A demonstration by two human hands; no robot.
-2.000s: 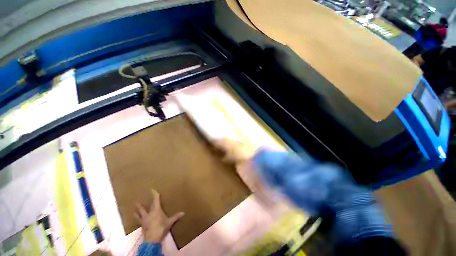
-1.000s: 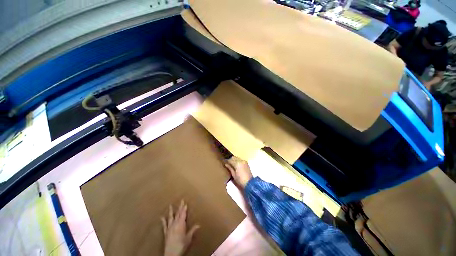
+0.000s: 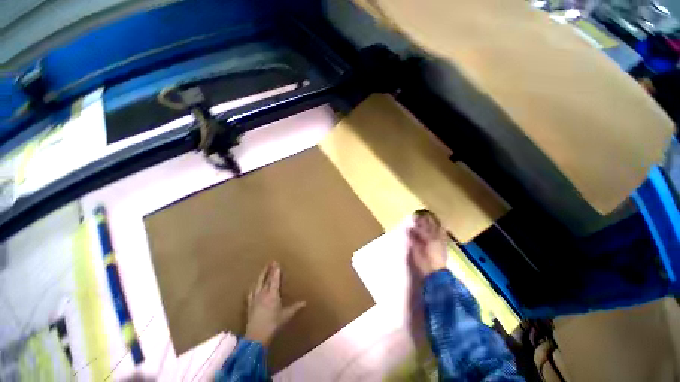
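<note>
A flat brown panel (image 3: 224, 216) lies in the opening of the pink-white template board (image 3: 279, 145). It has a notched right corner. A lighter tan piece (image 3: 429, 171) lies against its upper right edge and reaches over the bed's right side; I cannot tell if they are joined. My left hand (image 3: 270, 306) rests flat on the panel, fingers spread. My right hand (image 3: 427, 242) is at the tan piece's lower edge, slightly blurred, with something small and dark at its fingertips. Its grip is unclear.
The black laser head (image 3: 215, 142) hangs from the gantry beam (image 3: 160, 142) behind the panel. A blue strip (image 3: 115, 287) lies left. A large tan sheet (image 3: 544, 97) drapes over the machine's right side. More brown sheets (image 3: 619, 343) lie at lower right. The blue control panel housing (image 3: 662, 224) is at the right edge.
The tan piece has appeared at the panel's right edge since the oldest frame. My right hand has moved from the panel's edge to the tan piece's lower edge. My left hand stays on the panel.
</note>
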